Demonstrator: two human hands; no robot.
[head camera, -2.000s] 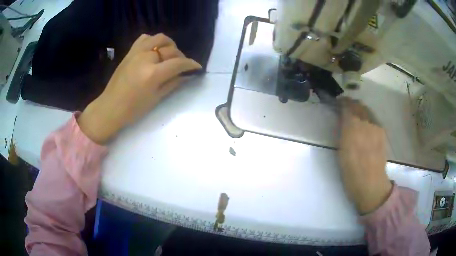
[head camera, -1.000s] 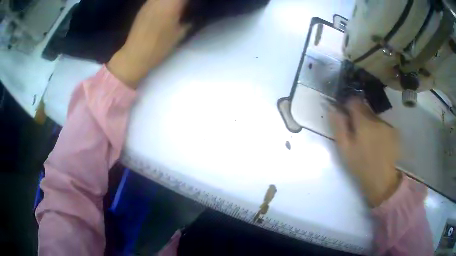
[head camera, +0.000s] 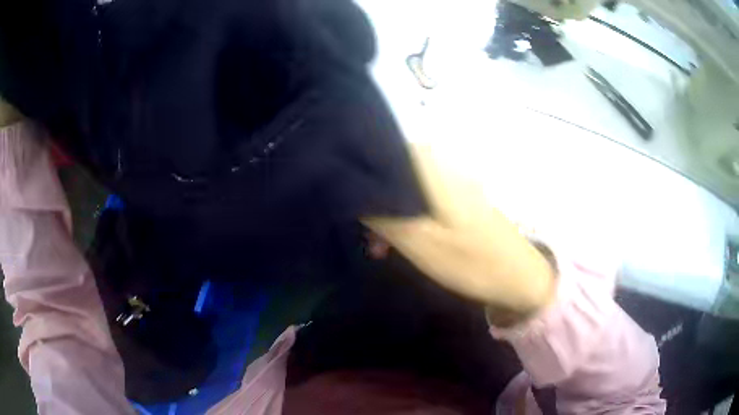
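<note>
A large dark navy garment (head camera: 243, 105) is spread in the air over the left and middle of the view, past the table's front edge. My right hand (head camera: 462, 243) is at the garment's right edge and grips the cloth, with some fingertips below it; the view is blurred. My left hand (head camera: 8, 113) is at the left edge of the picture, mostly hidden by the garment and cut off, so its fingers do not show. A small black fabric piece (head camera: 551, 49) lies near the presser foot area at the top.
Dark thread snips (head camera: 620, 101) lie on the machine bed, right of the small piece. The cream machine head (head camera: 717, 105) is at the right. A blue crate (head camera: 247, 332) with black cloth in it stands below left. The white table (head camera: 519, 154) is behind my right hand.
The view has swung left and down. The garment has come from the table's far left to over the front edge. My right hand has left the needle area and snips and moved to the garment.
</note>
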